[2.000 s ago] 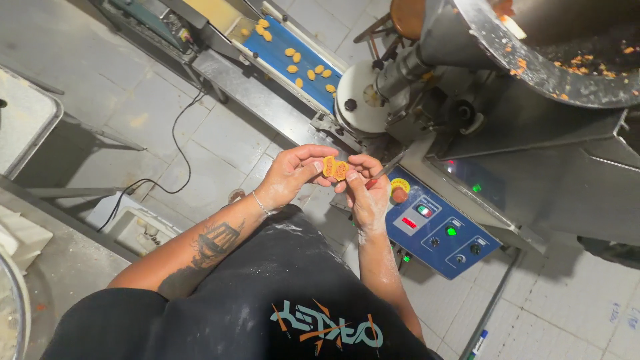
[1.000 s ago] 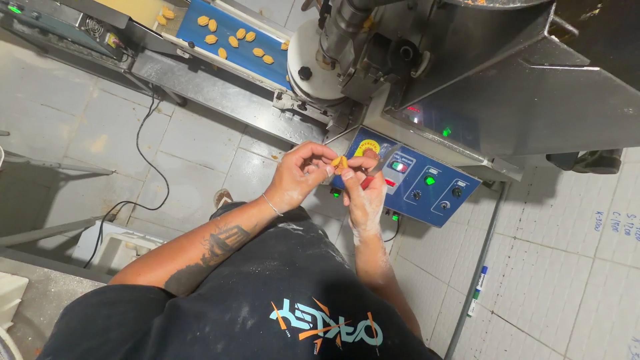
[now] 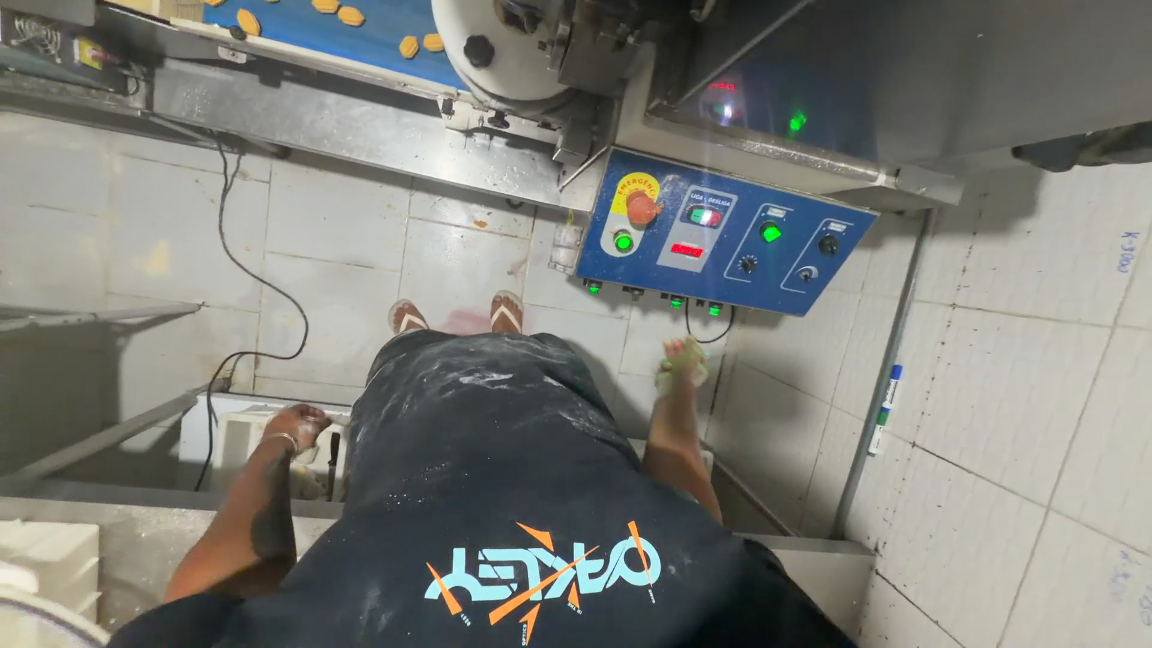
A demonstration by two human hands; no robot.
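My left hand hangs low at the left, over a white plastic container; its fingers look curled and I cannot tell what, if anything, is in them. A black-handled tool stands just right of that hand. My right hand, blurred, is below the blue control panel, near a black cable loop; whether it holds anything is unclear. Several small golden dough pieces lie on the blue conveyor belt at the top, beside the white round head of the machine.
The control panel has a red emergency button and green lights. A steel ledge runs under the conveyor. A black cable crosses the tiled floor at the left. Two markers are by a thin rail at the right. A steel table edge lies behind me.
My hands, which were together handling a small yellow-orange piece in front of my body, have parted and dropped to either side. That piece no longer shows between them. The view has shifted.
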